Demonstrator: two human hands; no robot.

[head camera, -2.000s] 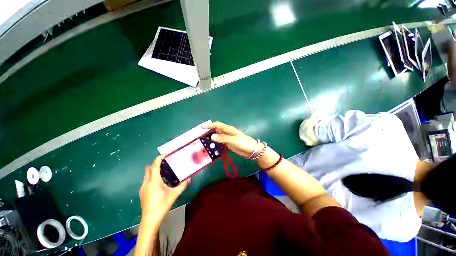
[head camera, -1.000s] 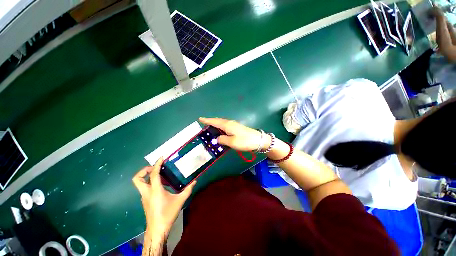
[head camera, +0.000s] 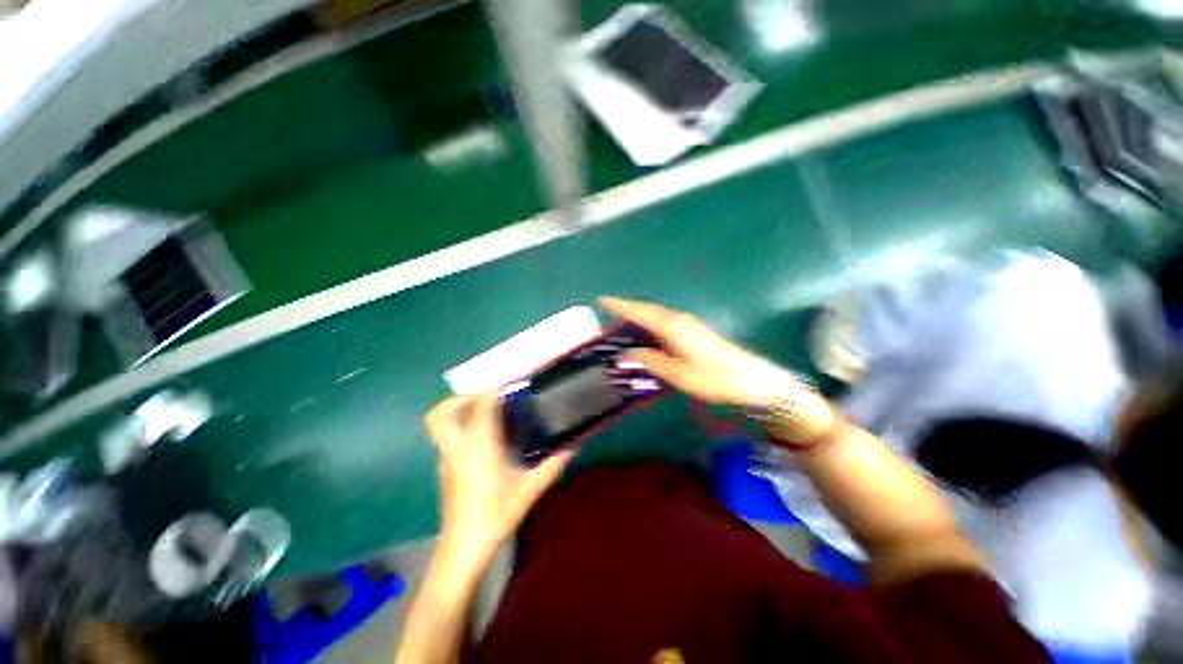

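Observation:
The frame is blurred by motion. A smartphone (head camera: 573, 400) with a dark edge and a dim grey area on its screen is held level between both hands over the bench's near edge. My left hand (head camera: 487, 454) grips its left end. My right hand (head camera: 688, 357) holds its right end, with fingers over the screen side. A plain white piece (head camera: 525, 353) lies on the green bench (head camera: 363, 441) just beyond the phone, partly hidden by it. A red strap (head camera: 714, 418) hangs faintly below my right hand.
Solar panels on white pieces lie beyond the rail, at the top (head camera: 664, 65) and left (head camera: 169, 296). Framed panels (head camera: 1109, 136) stand at far right. A person in a pale top (head camera: 999, 337) sits at right. White rings (head camera: 195, 551) and a blue stool (head camera: 324, 620) are at lower left.
The view has shifted, so the phone and hands appear farther right. The phone screen has turned from a bright picture to dim grey. More panels show at left. Both hands still hold the phone.

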